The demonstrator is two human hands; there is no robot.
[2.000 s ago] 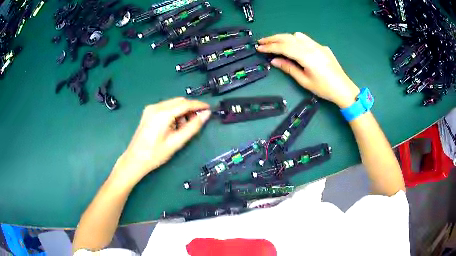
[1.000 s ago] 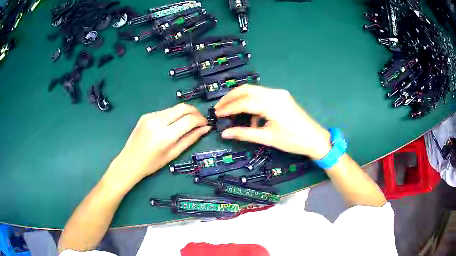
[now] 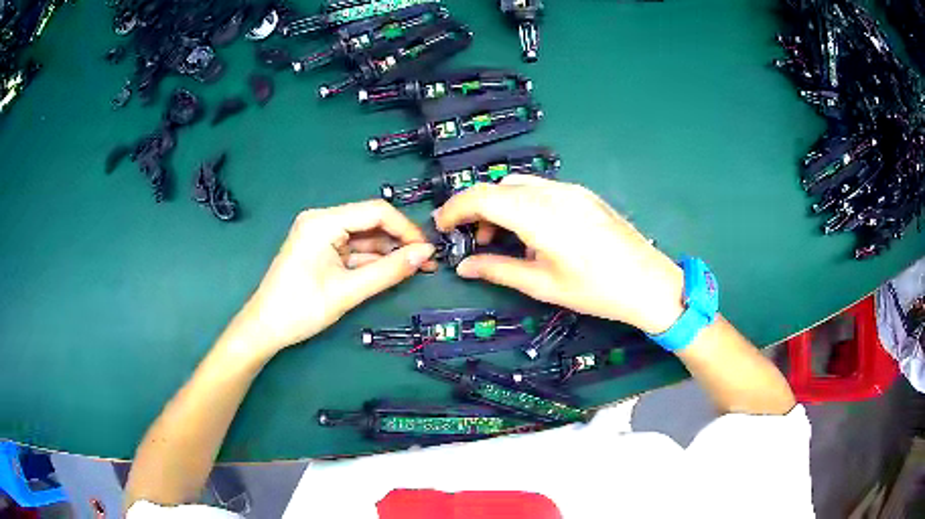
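Observation:
A black device unit [image 3: 458, 246] lies between my hands at the middle of the green bench, mostly hidden under my right hand. My left hand [image 3: 350, 269] pinches its narrow left tip between thumb and fingers. My right hand [image 3: 553, 248] grips its wider body with thumb and forefinger. Another unit with a green circuit board [image 3: 472, 175] lies just above my right hand, in a column of similar units. Below my hands lie more units, one with green parts and red wires [image 3: 446, 332] and one with a long green strip [image 3: 436, 421].
A loose pile of small black curved fittings [image 3: 193, 61] lies at upper left. A large heap of black units [image 3: 862, 152] lies at right. One unit [image 3: 527, 28] points down at top centre. A red stool [image 3: 842, 350] stands beyond the bench edge at lower right.
My right hand has moved down and left from the upper units onto the unit at my left hand. The units near the front edge lie differently, more spread out.

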